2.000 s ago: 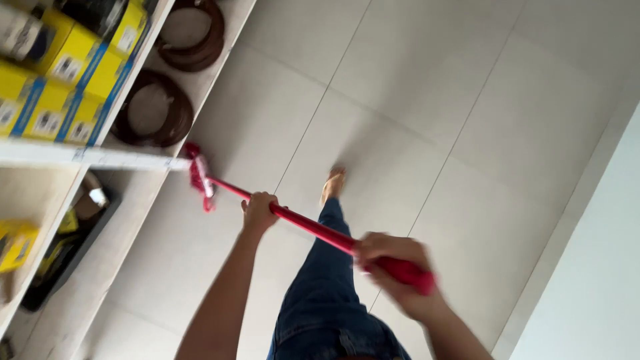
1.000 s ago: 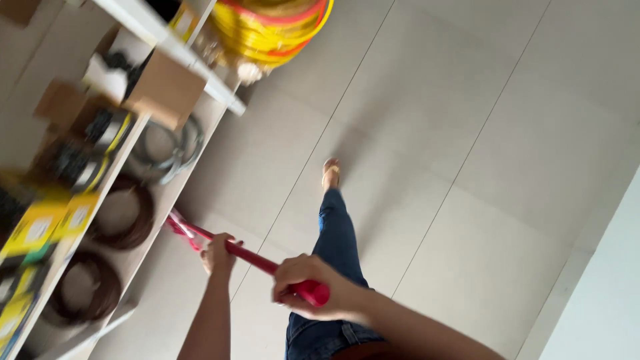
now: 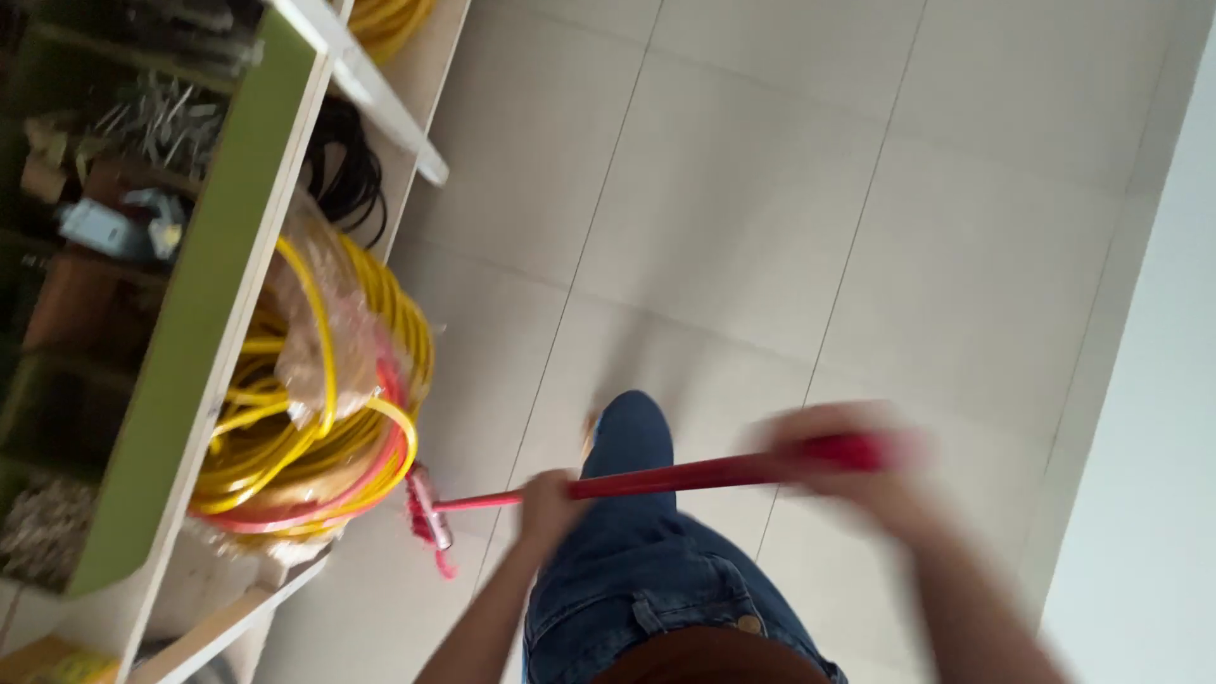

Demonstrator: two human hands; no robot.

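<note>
A red long-handled mop (image 3: 665, 478) lies across the view in front of my jeans. My left hand (image 3: 551, 508) is closed around the middle of its pole. Blurred by motion, my right hand (image 3: 836, 451) grips the thick red end of the handle. The mop head (image 3: 429, 513), with pink-red fringe, is at the floor beside the shelf, close to a large coil of yellow hose (image 3: 380, 313). A red-pink hose lies among the yellow loops, partly wrapped in clear plastic.
Wooden shelving (image 3: 228, 380) runs along the left, with a green divided tray (image 3: 180, 332) of small metal parts and a black cable coil (image 3: 347, 171). A white shelf bracket (image 3: 380, 95) juts toward the tiled floor (image 3: 722, 237). A pale wall (image 3: 1149, 427) stands at the right.
The view has moved along the shelving; brown coils and yellow boxes seen earlier are out of sight. The mop's pole now lies nearly level across the view. Both hands still hold it.
</note>
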